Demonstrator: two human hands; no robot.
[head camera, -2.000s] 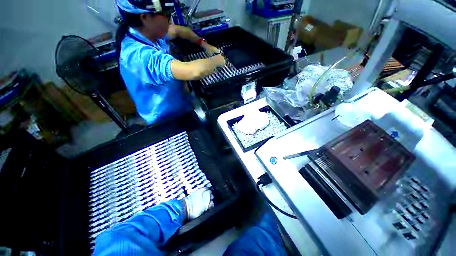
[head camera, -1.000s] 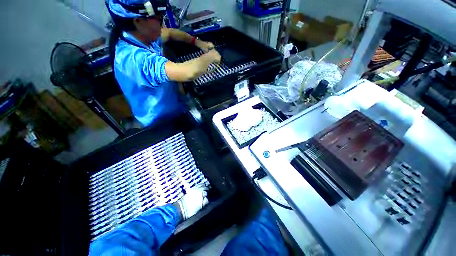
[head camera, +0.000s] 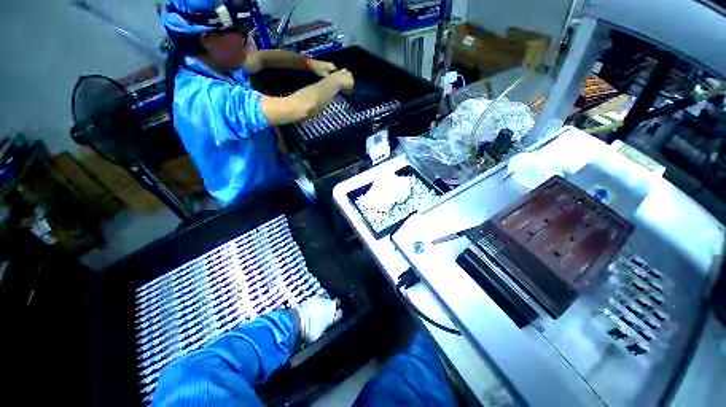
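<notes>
My left hand, in a white glove, is at the near right corner of the black tote, at the end of the rows of white-silver parts. Its fingers are blurred, and I cannot tell if it holds a part. The rows lie slanted inside the tote. My right hand is out of the picture; a blue sleeve or clothing shows at the bottom centre. The dark red-brown left fixture sits on the white machine table. A group of workpieces lies to its right.
A white-rimmed small-parts tray stands left of the machine, with plastic bags behind it. A person in blue works at another black tote. A fan stands at the far left. The gantry frame rises at upper right.
The view has shifted slightly, so the machine sits further left in the picture. My left hand stays at the tote's near right corner, with small movements. The other person's hands have moved slightly.
</notes>
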